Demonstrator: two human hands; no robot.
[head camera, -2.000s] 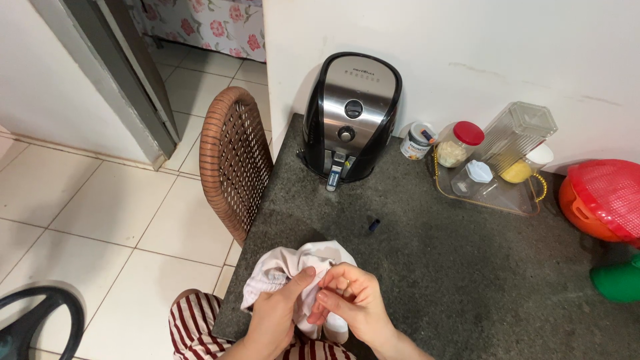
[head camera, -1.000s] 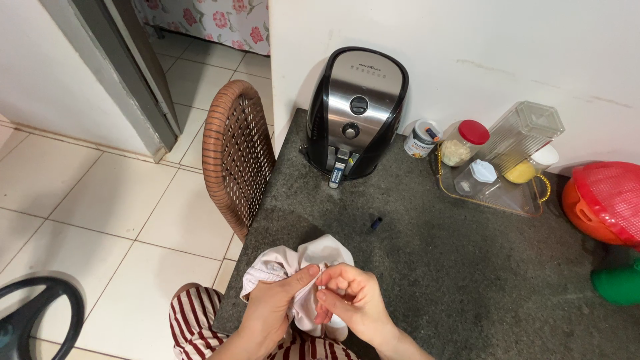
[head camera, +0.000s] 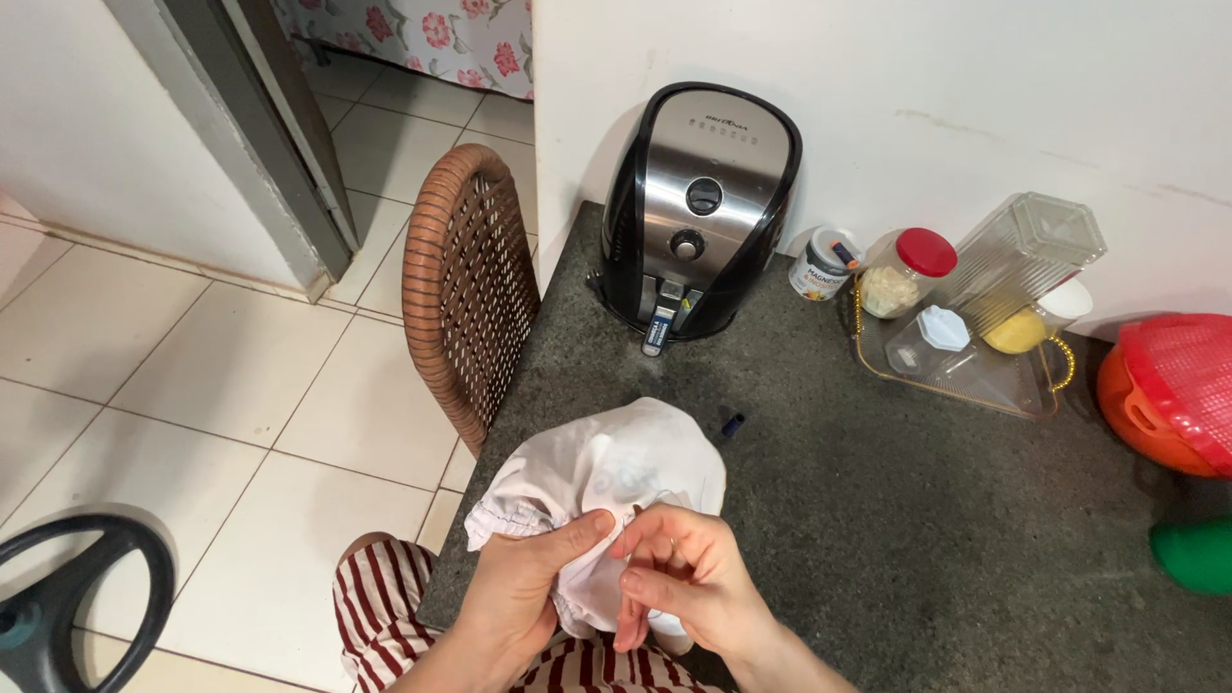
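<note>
A white cloth (head camera: 664, 443) with a gathered, elastic-looking edge lies bunched over the near edge of the dark table, with a faint bluish pattern on it. My left hand (head camera: 525, 587) grips it, thumb on top, the other fingers partly hidden. Over the cloth's right part is my right hand (head camera: 683, 577), its fingers curled and its thumb near the index finger; whether something thin is between them cannot be told. A fine dark line like thread shows by its knuckles. Beyond the cloth lies a small dark blue cylindrical piece (head camera: 733, 424).
An air fryer (head camera: 707, 202) stands at the back beside a woven chair (head camera: 472, 289). Right of it are a labelled tub (head camera: 818, 274), a red-lidded jar (head camera: 905, 274) and a clear tray (head camera: 953, 385) with containers. A red-orange colander-like bowl (head camera: 1169, 395) and a green object (head camera: 1193, 556) are far right.
The white cloth is spread wider and reaches farther up the table than before, with more of its surface showing. My left hand still holds it, and my right hand stays close by.
</note>
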